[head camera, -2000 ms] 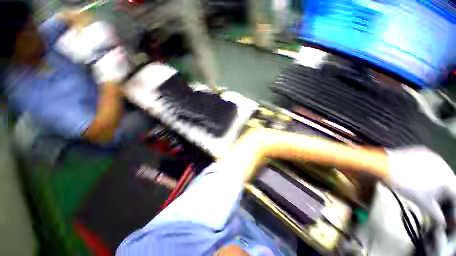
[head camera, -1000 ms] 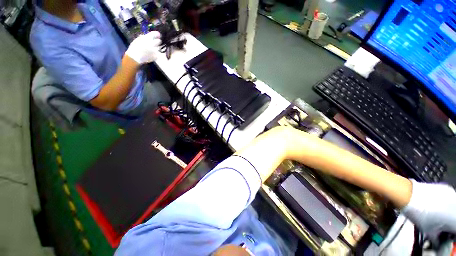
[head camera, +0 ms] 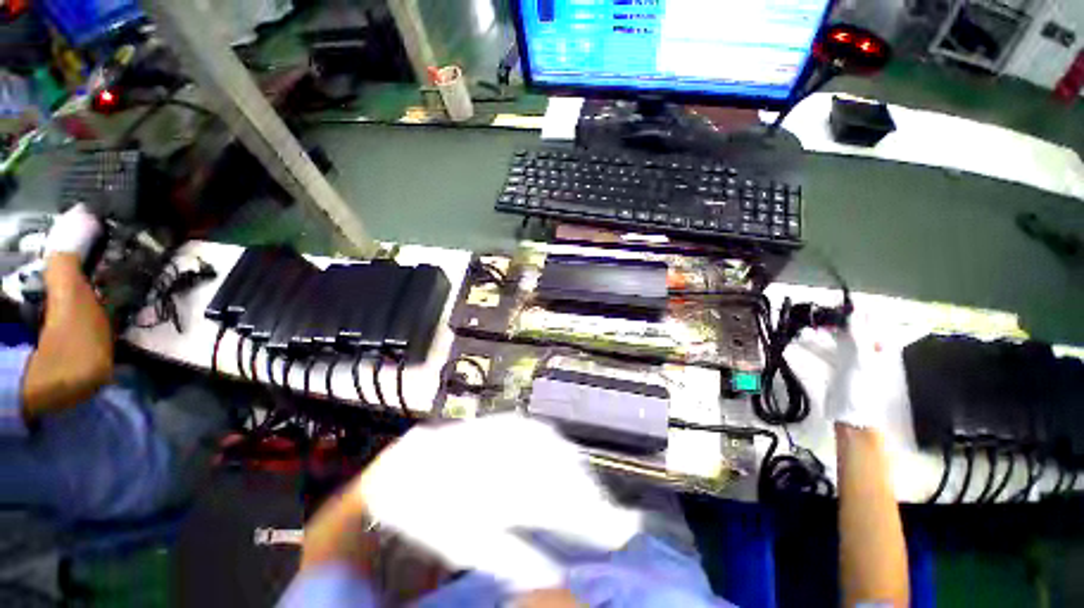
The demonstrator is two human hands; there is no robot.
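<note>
Two black power adapters lie on the test fixture (head camera: 725,344), one on the rear plate (head camera: 604,283) and one on the front plate (head camera: 600,410). Black cords run from their right ends. My left hand (head camera: 499,493), in a white glove, is blurred at the fixture's front edge; its fingers and any hold are unclear. My right hand (head camera: 865,378), in a white glove, is right of the fixture, beside a black plug (head camera: 818,316) and looped cable (head camera: 779,368). Whether it grips the plug cannot be told. A green square (head camera: 745,382) shows at the fixture's right end.
Black adapters stand in rows left (head camera: 339,309) and right (head camera: 993,386), cords hanging in front. A keyboard (head camera: 648,196) and monitor (head camera: 678,42) are behind the fixture. A post (head camera: 268,137) rises back left. A black tray (head camera: 861,120) is back right. Another person's arm (head camera: 71,333) is at left.
The view has swung right and levelled. My left arm, earlier stretched across the fixture to its right, is back at its front edge. My right hand now shows at right; both adapters are uncovered.
</note>
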